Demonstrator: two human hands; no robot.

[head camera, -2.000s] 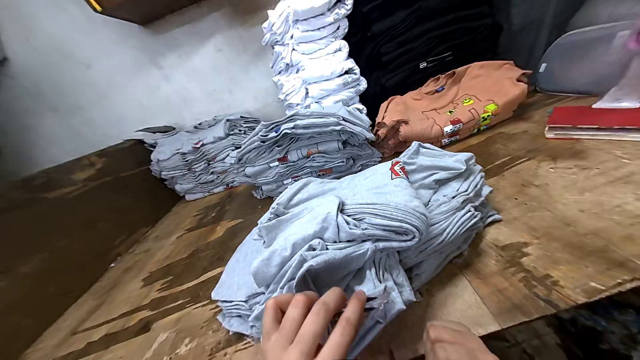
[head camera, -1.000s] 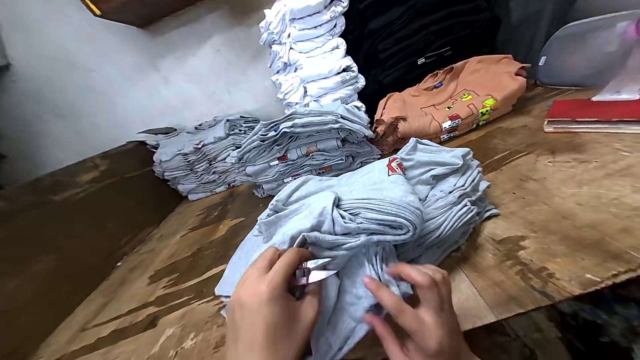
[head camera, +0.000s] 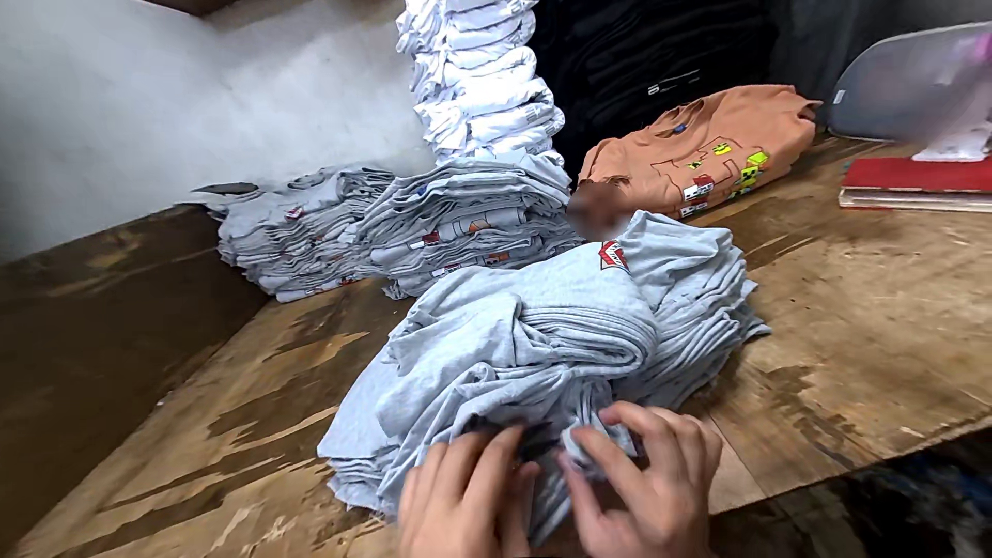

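Note:
A pile of light grey knit shirts (head camera: 573, 287), with a small red printed emblem on top, lies folded over on the wooden table in front of me. My left hand (head camera: 473, 496) rests at the pile's near edge with its fingers curled over something dark, largely hidden; whether it is the metal tool seen earlier I cannot tell. To its right, my right hand (head camera: 651, 480) pinches a bunched bit of grey fabric (head camera: 589, 438) between thumb and fingers.
Behind the pile stand stacked grey shirts (head camera: 473, 225), a tall stack of white garments (head camera: 488, 93) and black garments (head camera: 651, 54). An orange printed shirt (head camera: 697, 155) lies at the back right, near a red book or folder (head camera: 914, 182). The table (head camera: 868, 325) ends at the lower right.
Two seconds ago my right hand was at the lower edge; it has come up onto the fabric and closed on it. The metal blades visible in my left hand one second ago no longer show plainly.

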